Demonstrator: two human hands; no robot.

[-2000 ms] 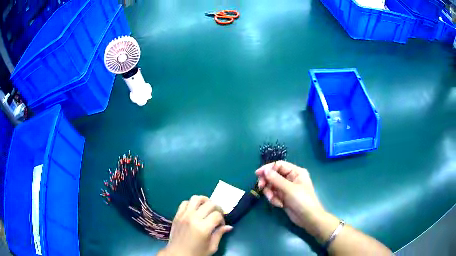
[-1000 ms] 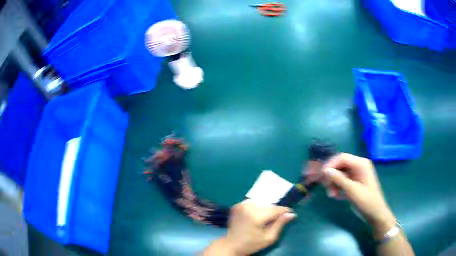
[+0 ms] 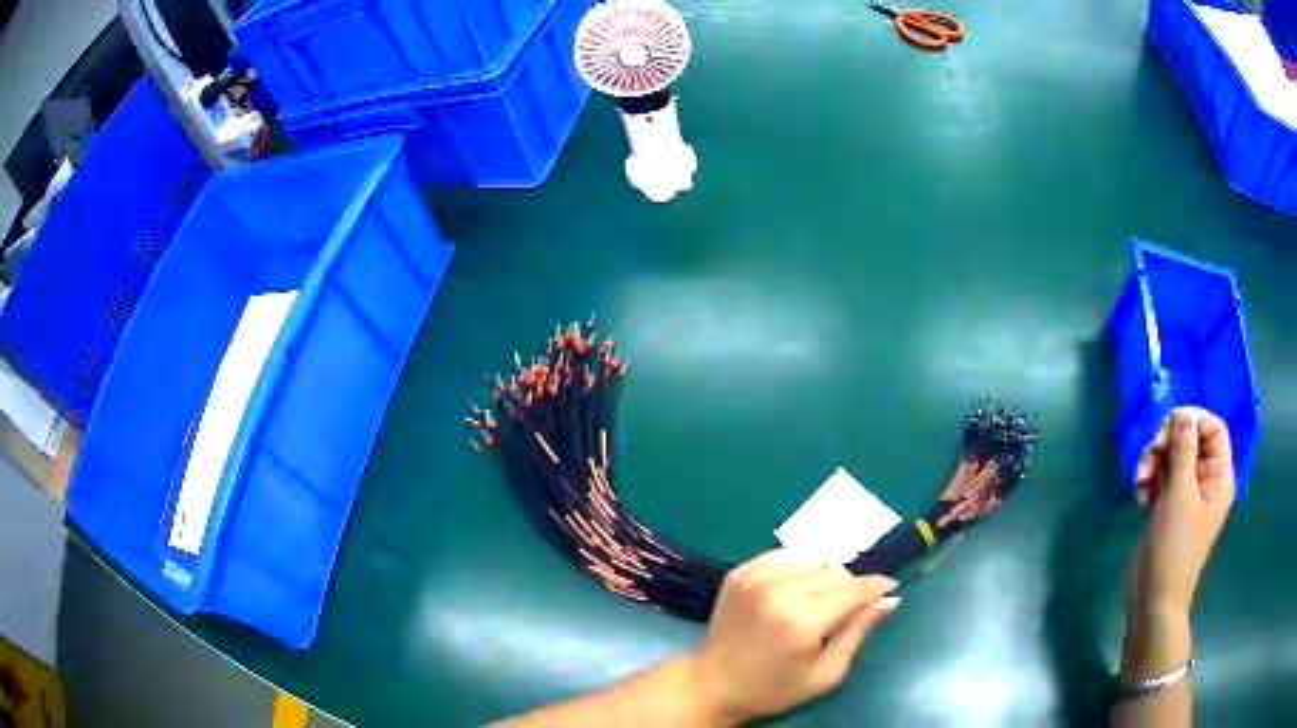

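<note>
A curved bundle of thin black wire leads [image 3: 640,562] lies on the green table, with copper-pink sleeves and reddish ends at left and dark tips at right. A yellow band [image 3: 925,532] goes round it near the right end. My left hand [image 3: 790,626] is closed over the bundle left of the band. An off-white paper slip [image 3: 839,516] lies just behind it. My right hand [image 3: 1192,462] is at the front of the small blue bin [image 3: 1209,334], fingertips pinched together over its edge. Whether they hold something small cannot be told.
Large blue totes stand at left; the near one [image 3: 363,413] holds a white sheet [image 3: 235,420]. A pink-and-white fan [image 3: 659,150] stands at the back. Orange-handled scissors [image 3: 927,27] lie at the far edge. Another blue bin [image 3: 1237,128] is at far right.
My right hand has moved away from the bundle's right end to the small blue bin. My left hand stays on the bundle. The view has turned left, so things appear further right.
</note>
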